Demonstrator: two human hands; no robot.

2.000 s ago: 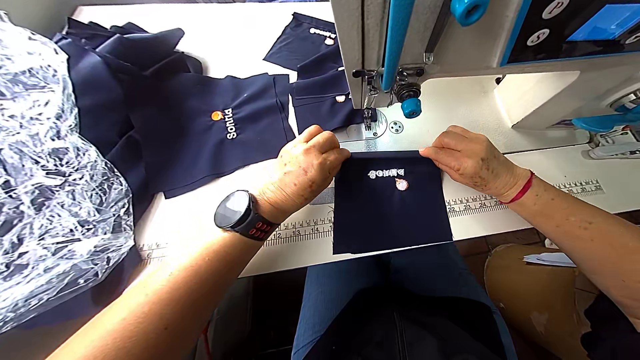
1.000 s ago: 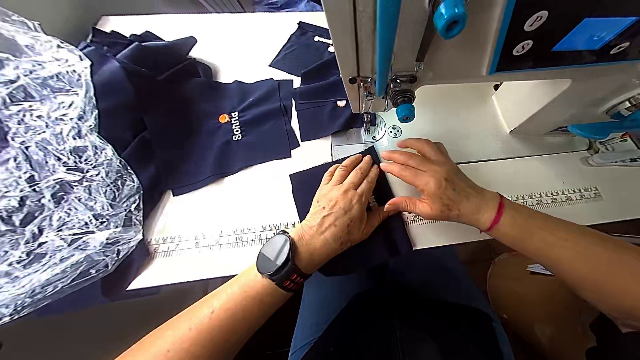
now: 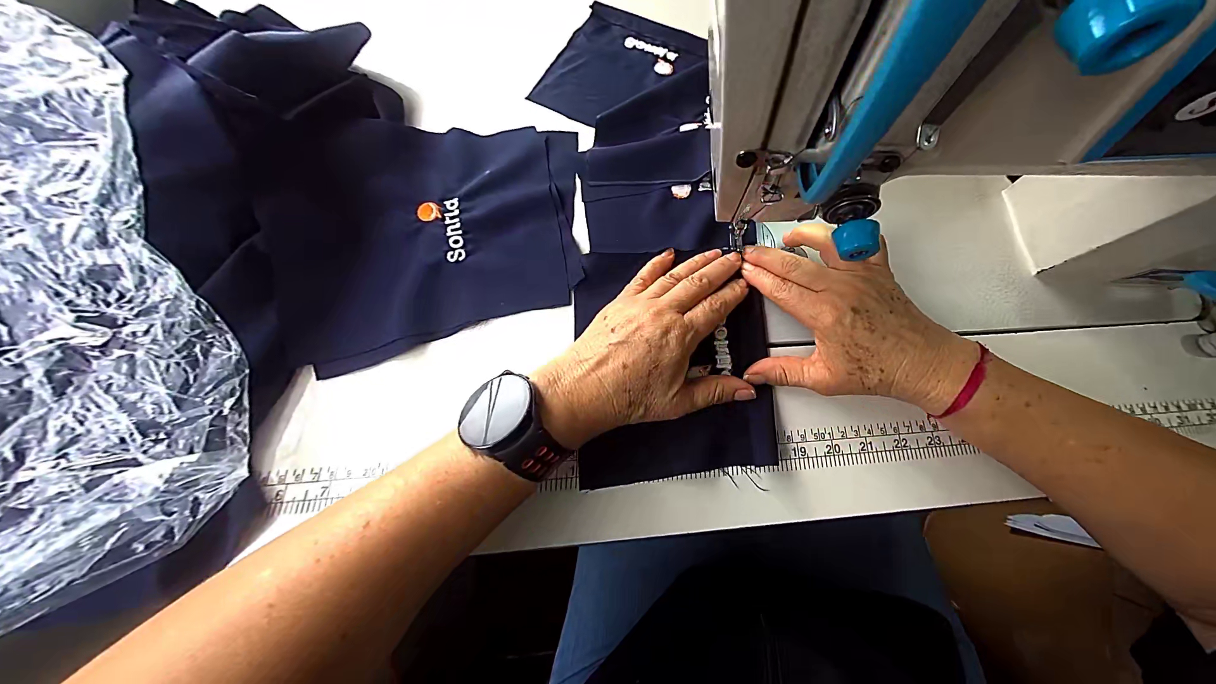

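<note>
A navy fabric piece with embroidery (image 3: 684,446) lies on the sewing machine bed, its upper edge at the presser foot (image 3: 738,237). My left hand (image 3: 655,347) rests flat on it, fingers spread toward the foot, partly covering the embroidery. My right hand (image 3: 841,318) has its fingertips and thumb on the fabric's right edge, fingertips touching those of my left hand near the needle. Neither hand grips the cloth. Whether the foot is down on the fabric cannot be told.
The sewing machine head (image 3: 788,104) overhangs my hands. Further embroidered navy pieces (image 3: 655,195) lie behind and left, beside a larger navy cloth (image 3: 427,256). Crumpled clear plastic (image 3: 104,332) covers the far left. A measuring tape strip (image 3: 855,446) runs along the front edge.
The fabric piece has gone from hanging over the front edge, held at its top corners, to lying turned under the needle area. Both hands have moved from its corners onto it, up to the foot.
</note>
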